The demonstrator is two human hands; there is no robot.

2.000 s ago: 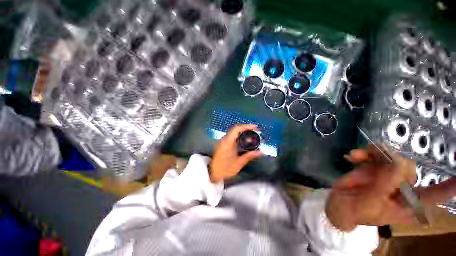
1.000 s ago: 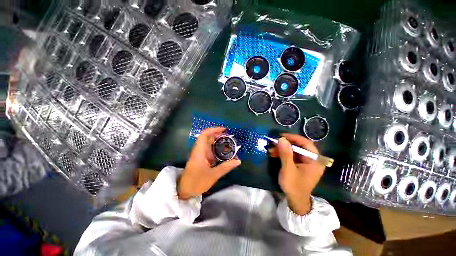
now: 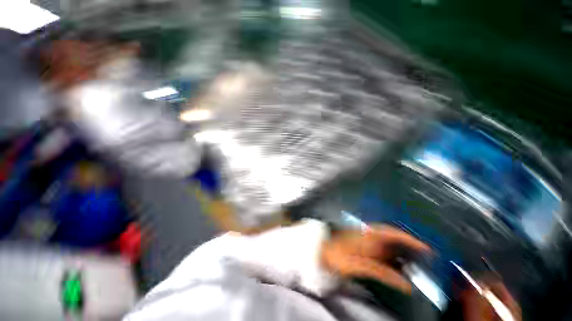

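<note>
The view is strongly blurred. My left hand [image 3: 373, 254] is at the lower centre right, with a dark blurred watch case [image 3: 407, 252] between thumb and fingers. My right hand [image 3: 492, 302] is at the lower right, partly cut off by the bottom edge. A slim pale streak, the fine-point tool [image 3: 481, 290], lies along it; its tip cannot be made out. The blue dotted sheet [image 3: 370, 210] shows faintly beyond my left hand. The bagged blue sheets [image 3: 480, 157] are at the right; the cases near them are smeared.
The clear blister tray [image 3: 313, 119] of dark parts spans the upper middle. At the left are another person's pale sleeve [image 3: 125, 125] and blurred hand [image 3: 75, 59]. Blue [image 3: 91, 210] and red [image 3: 131, 241] things and a pale surface [image 3: 37, 276] are at the lower left.
The view has swung left, so the bench things and both hands appear farther right. The right-hand tray has left the picture, and the neighbouring person has come into it.
</note>
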